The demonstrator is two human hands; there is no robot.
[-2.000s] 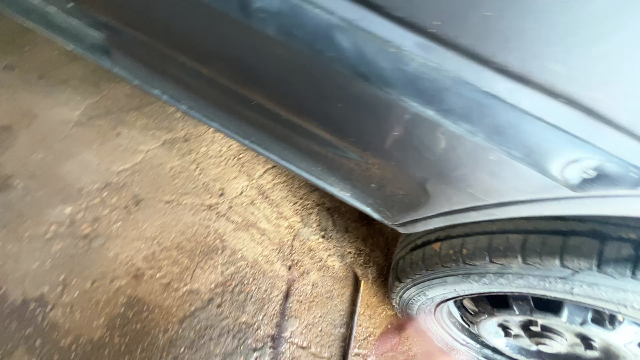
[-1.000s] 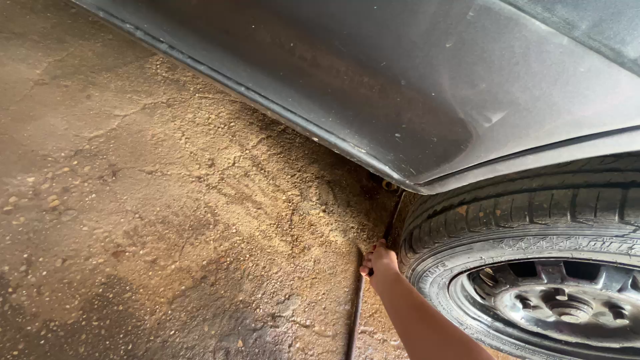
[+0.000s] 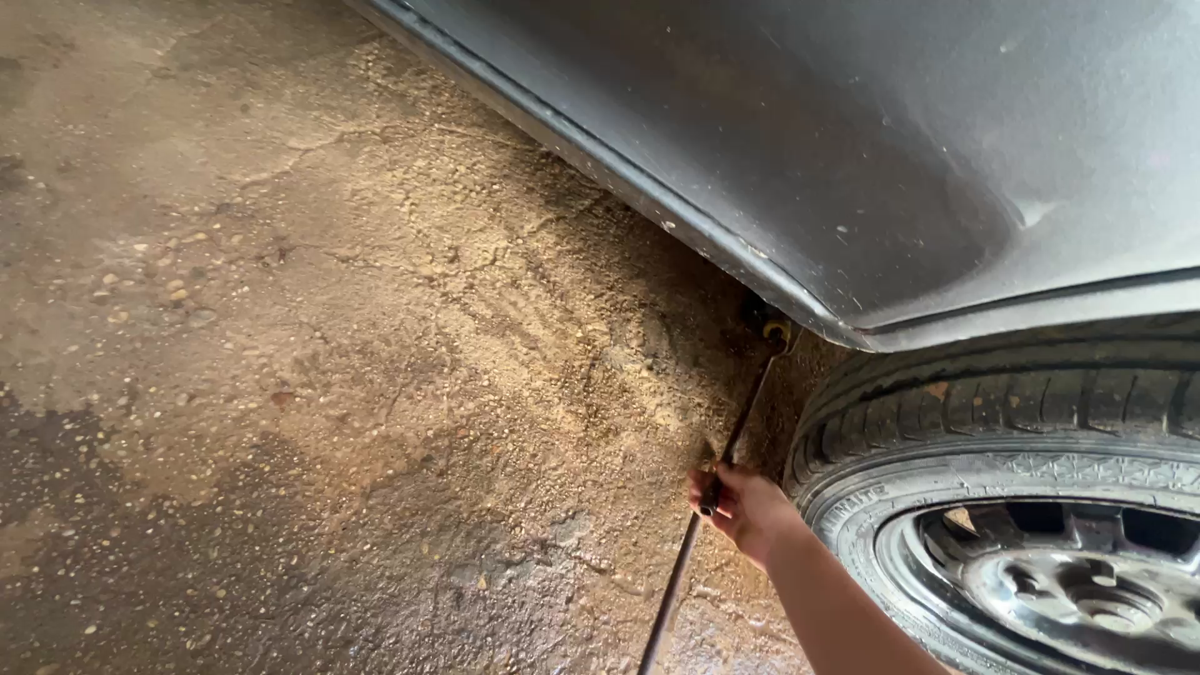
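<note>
My right hand (image 3: 745, 511) is closed around a long dark metal rod (image 3: 745, 427) beside the front of the tyre. A short dark end with an opening shows at my fingers, and a rod section (image 3: 670, 595) runs on below to the bottom edge. Whether these are one piece I cannot tell. The rod's far end meets a yellowish metal eye (image 3: 776, 330) under the car's sill; what the eye belongs to is mostly hidden in shadow. My left hand is out of view.
The grey car body's lower edge (image 3: 600, 169) crosses above the rod. At the right, a tyre (image 3: 947, 398) on a metal wheel rim (image 3: 1078, 591) stands close to my forearm. Rough, partly damp concrete floor (image 3: 328, 375) with small stones spreads at the left.
Two seconds ago my right hand was blurred beside the wheel, apart from the rod; it is now on the rod. The rod's upper part and the yellowish eye show more plainly.
</note>
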